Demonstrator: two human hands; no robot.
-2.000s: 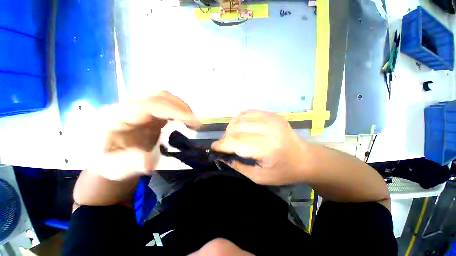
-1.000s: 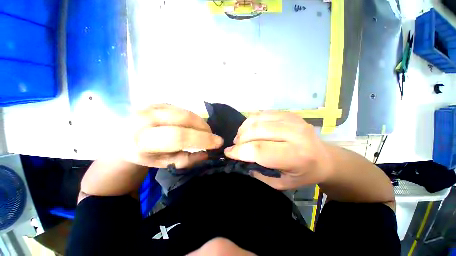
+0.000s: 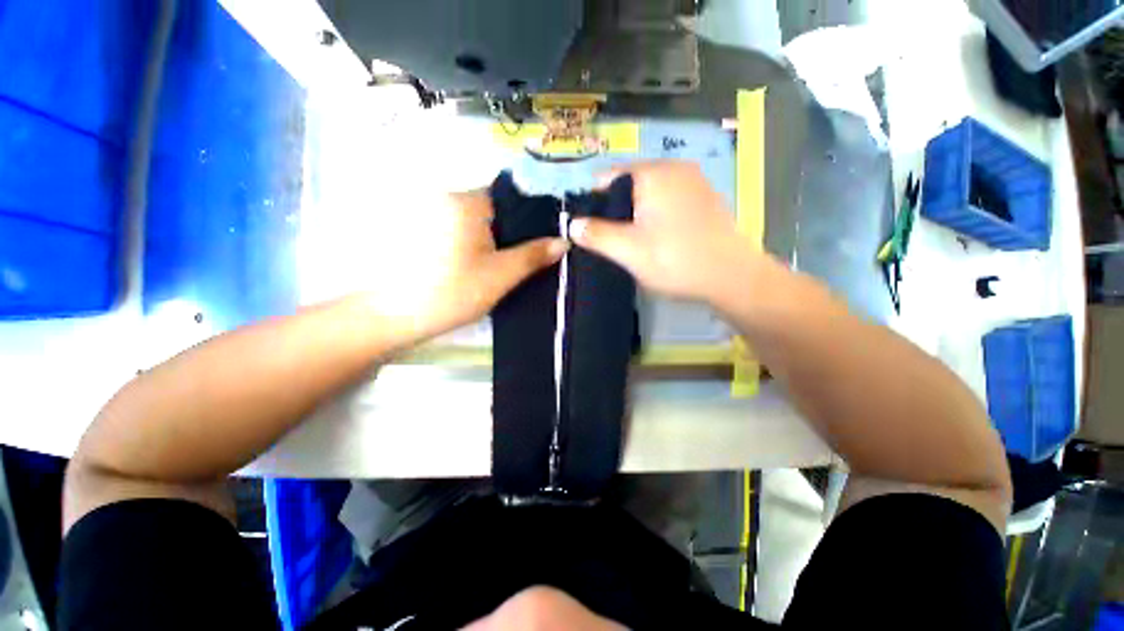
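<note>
A long black fabric panel (image 3: 524, 358) lies lengthwise over the plate and the table's front edge, with a notched far end. A light zipper (image 3: 560, 333) runs down its middle, with a small metal piece near the body end. My left hand (image 3: 462, 261) holds the panel's far left part, thumb by the zipper; it is partly washed out by glare. My right hand (image 3: 659, 234) holds the far right part, thumb at the zipper. The brass-coloured presser foot (image 3: 568, 121) is just beyond the panel's far end, apart from it.
The grey machine head (image 3: 456, 43) fills the top. The pale plate (image 3: 684, 323) has yellow tape (image 3: 748, 247) at its edge. A large blue bin (image 3: 68, 160) is at left. Green-handled snips (image 3: 902, 234) and two blue boxes (image 3: 986, 185) are at right.
The fabric was bunched near my body; now it lies stretched out lengthwise. Both hands have moved forward, toward the presser foot. The view has shifted, showing more of the machine head.
</note>
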